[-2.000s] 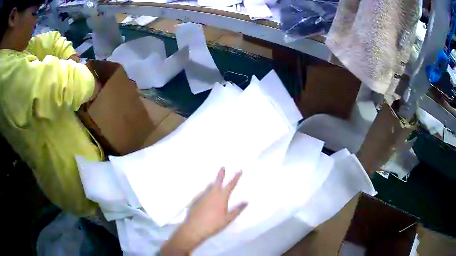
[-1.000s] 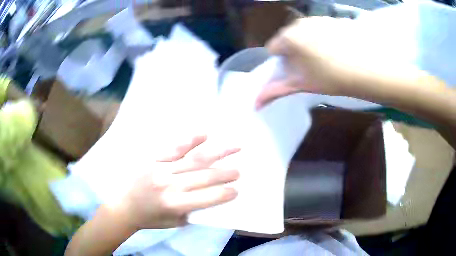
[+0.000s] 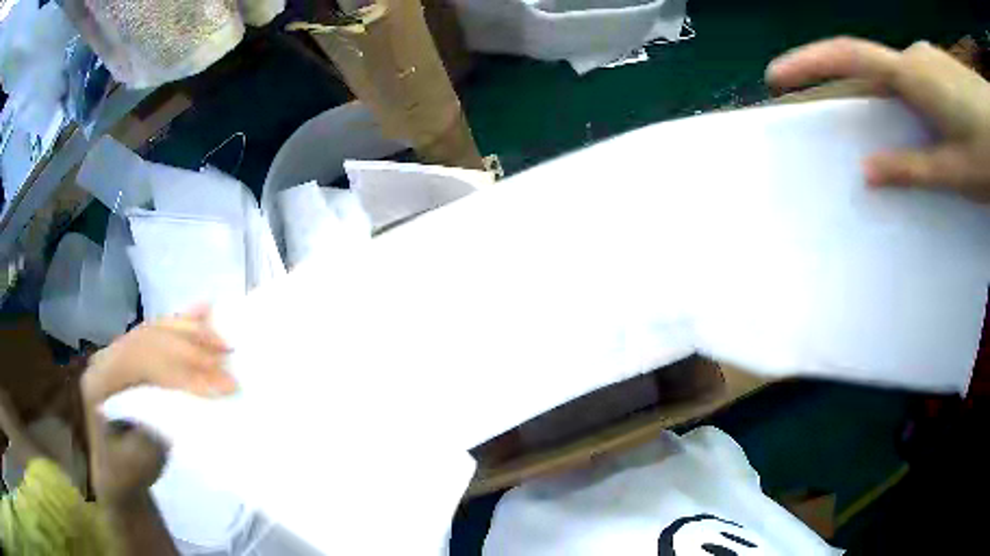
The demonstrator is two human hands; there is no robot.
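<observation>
A long white foam strip (image 3: 608, 261) stretches across the view between my hands, above an open brown cardboard box (image 3: 608, 418). The strip covers most of the box; part of its dark inside and near edge show. My left hand (image 3: 163, 369) holds the strip near its left end. My right hand (image 3: 923, 119) grips its upper edge near the right end, thumb in front. More white foam pieces (image 3: 190, 255) lie at the left behind the strip.
A cardboard-wrapped post (image 3: 402, 81) stands behind the strip. A beige cloth (image 3: 168, 38) hangs at the upper left. White foam (image 3: 575, 27) lies on the dark green surface at the back. A yellow sleeve (image 3: 49, 516) shows at lower left. White fabric with a black print (image 3: 651, 500) is at the bottom.
My right hand has moved right, drawing the foam strip out over the box. My left hand, earlier spread flat on the foam, now holds the other end. The view has turned right.
</observation>
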